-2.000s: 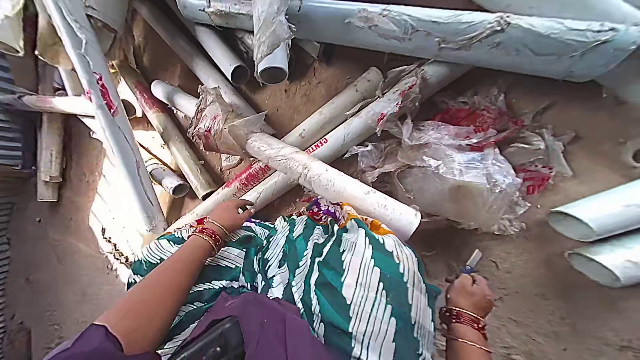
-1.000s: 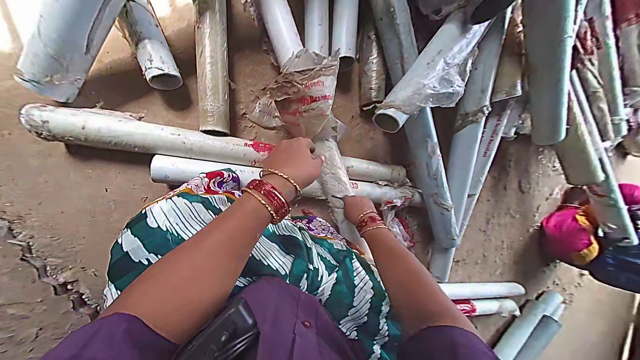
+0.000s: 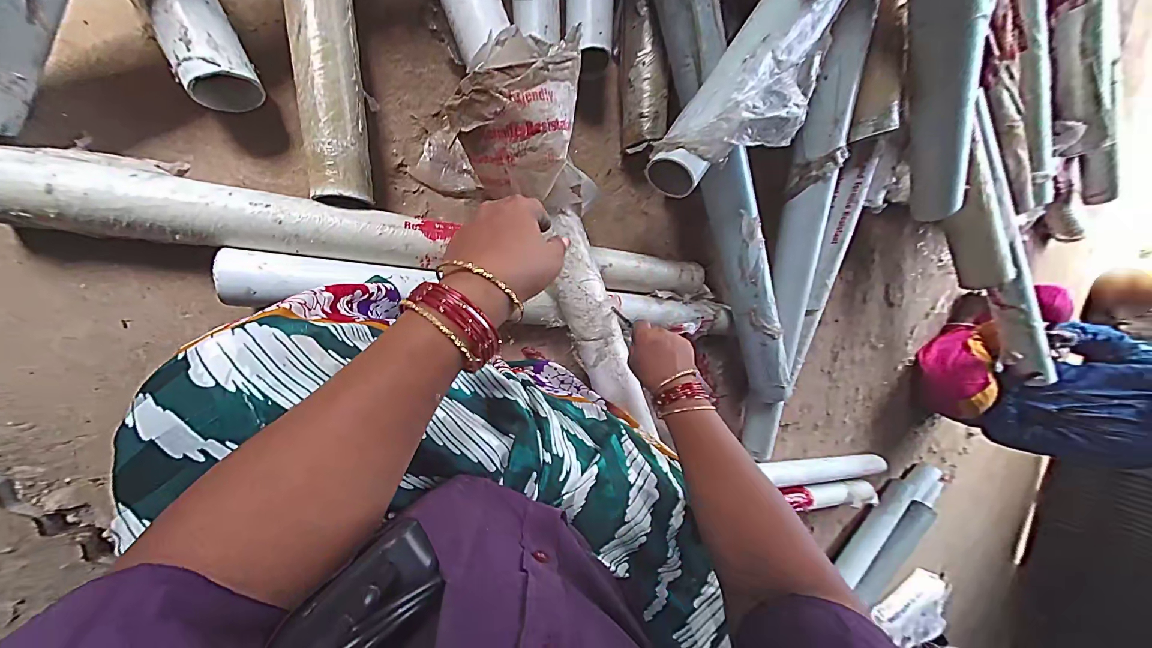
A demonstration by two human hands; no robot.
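A white plastic pipe [image 3: 589,328] lies slanting from the upper middle down to my lap, over two other pipes. Torn printed plastic wrapping [image 3: 522,126] bunches at its upper part. My left hand [image 3: 511,245] rests on the pipe just below the wrapping, its fingers bent over the pipe; whether it grips the wrapping cannot be told. Just right of the pipe, my right hand [image 3: 660,354] is closed around a small tool, of which a thin dark tip shows against the pipe. The rest of the tool is hidden in the fist.
A long whitish pipe [image 3: 207,211] and a shorter white pipe [image 3: 297,276] lie crosswise on the dirt ground. Several pipes, some in torn film, crowd the top and right, among them a grey pipe [image 3: 756,288]. Another person [image 3: 1035,378] in blue is at the right edge.
Two seconds ago my right hand was away from the pipe at the right, holding a small tool; it is now beside the pipe. The view has turned strongly.
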